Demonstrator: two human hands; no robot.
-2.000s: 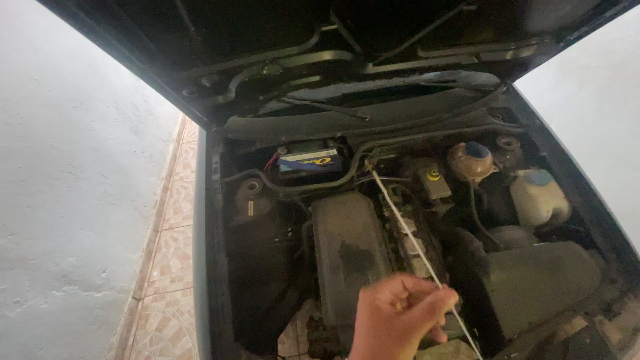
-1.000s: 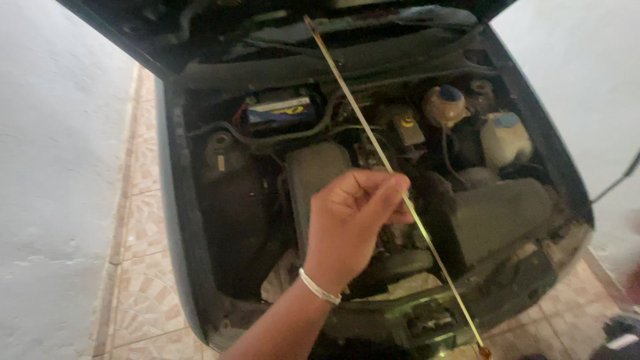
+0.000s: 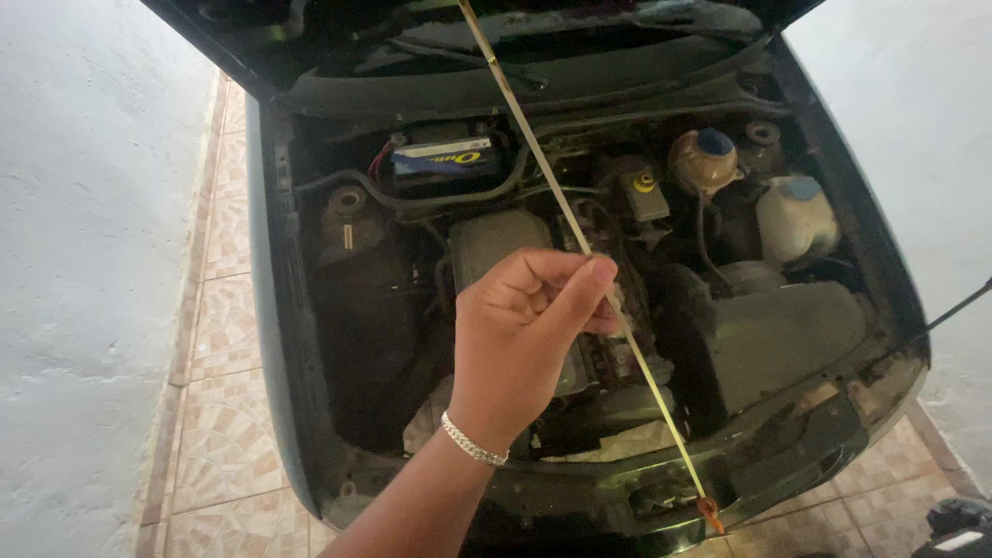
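Observation:
My left hand (image 3: 535, 325), a chain bracelet on its wrist, pinches a long thin metal dipstick (image 3: 542, 155) between thumb and fingers near the middle of the view. The stick slants from the top edge down to the right, where its orange-brown handle end (image 3: 708, 511) hangs over the front edge of the engine bay. Its upper end runs out of the frame. Below the stick lies the engine, with a dark engine cover (image 3: 496, 232) just behind my hand. My right hand is not in view.
A raised hood (image 3: 256, 39) overhangs the bay. Inside are a car battery (image 3: 446, 159), a yellow-capped reservoir (image 3: 645, 194), a blue-capped coolant tank (image 3: 701, 163) and a white washer tank (image 3: 798, 221). A thin rod (image 3: 961, 310) sticks out at right. White walls (image 3: 85, 232) flank the car.
My left hand, low in the view two seconds ago, is now higher with the dipstick. The stick's handle end has come into view since then. The view has shifted.

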